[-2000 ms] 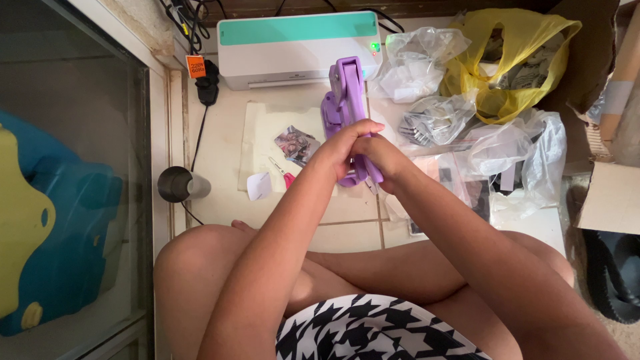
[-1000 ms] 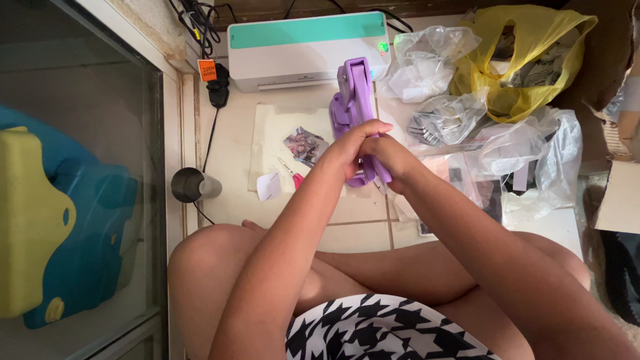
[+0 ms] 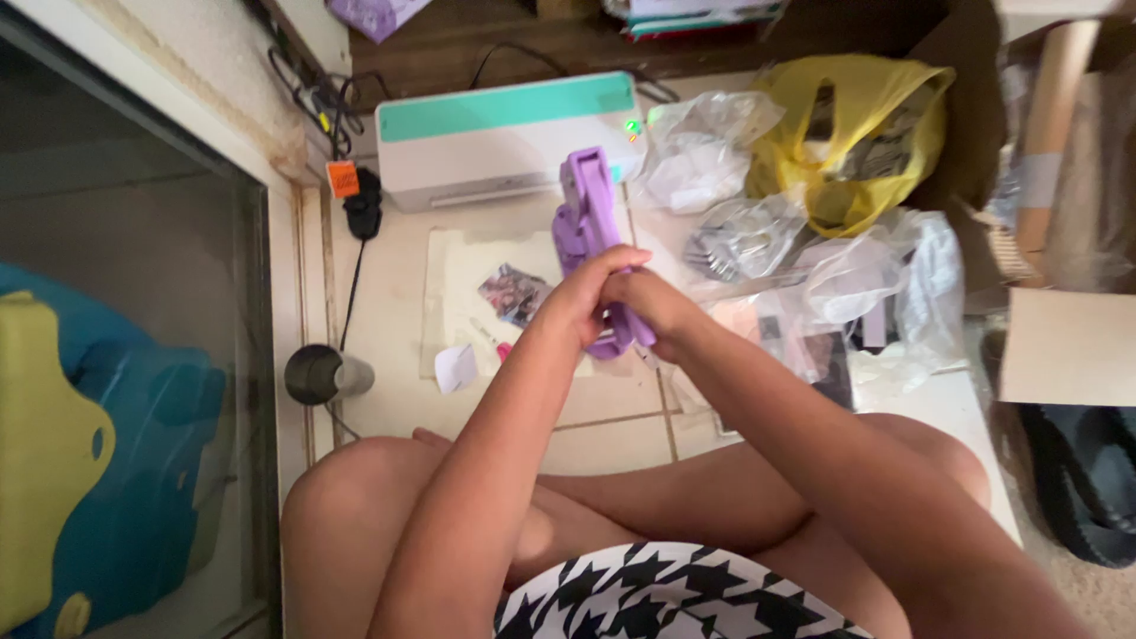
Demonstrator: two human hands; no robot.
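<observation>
A purple plastic lever press (image 3: 589, 209), perhaps a button maker or punch, stands on the tiled floor in front of me. My left hand (image 3: 590, 288) and my right hand (image 3: 652, 302) overlap and are closed around its lower part, the fingers of one over the other. Left of it lie a printed picture cutout (image 3: 515, 295), a small white piece of paper (image 3: 455, 368) and scissors with a pink handle (image 3: 504, 351), partly hidden by my left forearm. A pale sheet (image 3: 448, 257) is under the picture.
Behind the press sits a white and teal laminator (image 3: 506, 133) with a green light. Clear plastic bags (image 3: 701, 160) and a yellow bag (image 3: 923, 133) lie at the right, near a cardboard box (image 3: 1069, 346). A dark metallic cup (image 3: 315, 374) and a black cable (image 3: 353, 293) are at the left.
</observation>
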